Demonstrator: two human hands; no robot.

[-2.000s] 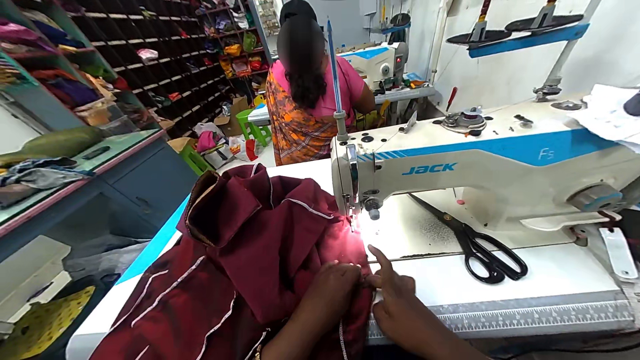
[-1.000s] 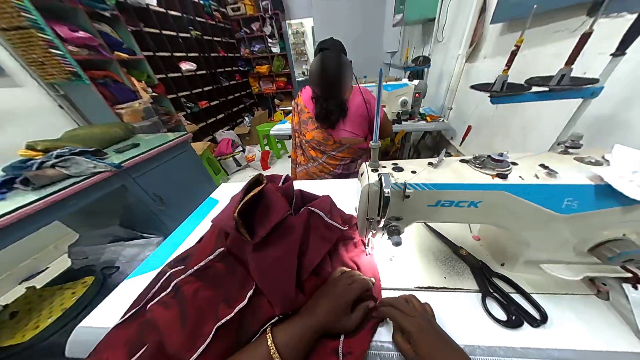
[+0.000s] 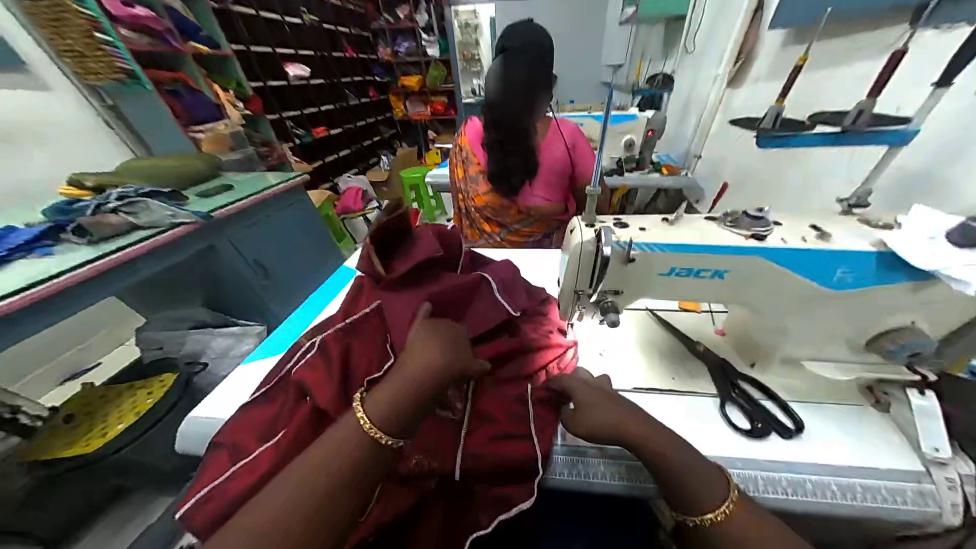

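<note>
A maroon garment (image 3: 427,297) with pale overlocked seam edges lies bunched on the white sewing table, left of a Jack sewing machine (image 3: 732,282). Its right edge reaches the lit area by the needle (image 3: 569,328); whether the presser foot is down on it cannot be told. My left hand (image 3: 438,351) rests on the middle of the garment, thumb raised, its fingers partly hidden. Below the needle area, my right hand (image 3: 595,404) pinches the garment's right edge. Black-handled scissors (image 3: 732,381) lie on the machine bed and table, to the right of my right hand.
A measuring tape (image 3: 747,484) runs along the table's front edge. White cloth (image 3: 934,244) lies on the machine's right end. Thread stands (image 3: 839,136) rise behind. Ahead, a person (image 3: 526,152) sits with their back to me. At left stands a counter (image 3: 252,206) with folded cloths.
My left hand has moved away from my right hand, left and farther up onto the garment. Both hands were close together near the needle before. The view has shifted a little.
</note>
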